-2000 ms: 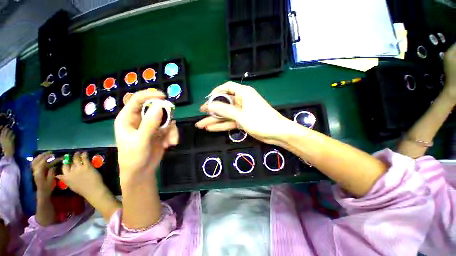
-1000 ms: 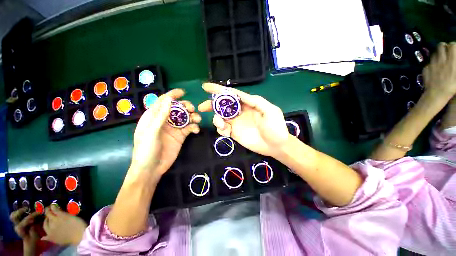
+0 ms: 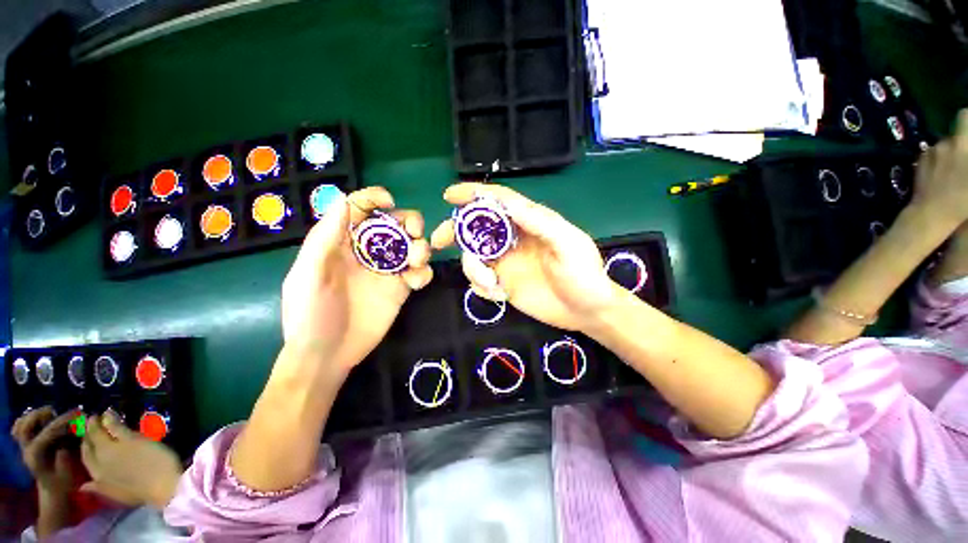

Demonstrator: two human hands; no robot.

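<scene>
My left hand (image 3: pixel 345 276) holds a round watch head (image 3: pixel 382 244) in its fingertips, with the lit purple-and-white face up. My right hand (image 3: pixel 531 249) holds a second watch head (image 3: pixel 484 229) with a like purple-and-white face. The two discs are side by side, apart, above a black compartment tray (image 3: pixel 372 408). In that tray, several dark-faced discs have bright rings; a front one (image 3: pixel 431 383) shows a yellow line and another (image 3: pixel 501 370) a red line. My hands and wrists hide part of the tray.
A black tray (image 3: pixel 159 252) with red, orange, white and blue discs lies back left. A black grid tray (image 3: pixel 515 106), clipboard (image 3: pixel 690 69) and yellow-and-black pen (image 3: pixel 704 186) lie behind. Other people's hands are at the left (image 3: pixel 127 461) and right (image 3: pixel 939 180), beside more trays.
Since two seconds ago, both hands have turned and the discs show purple-and-white faces instead of dark ones. Over the last second, the hands and discs have hardly moved.
</scene>
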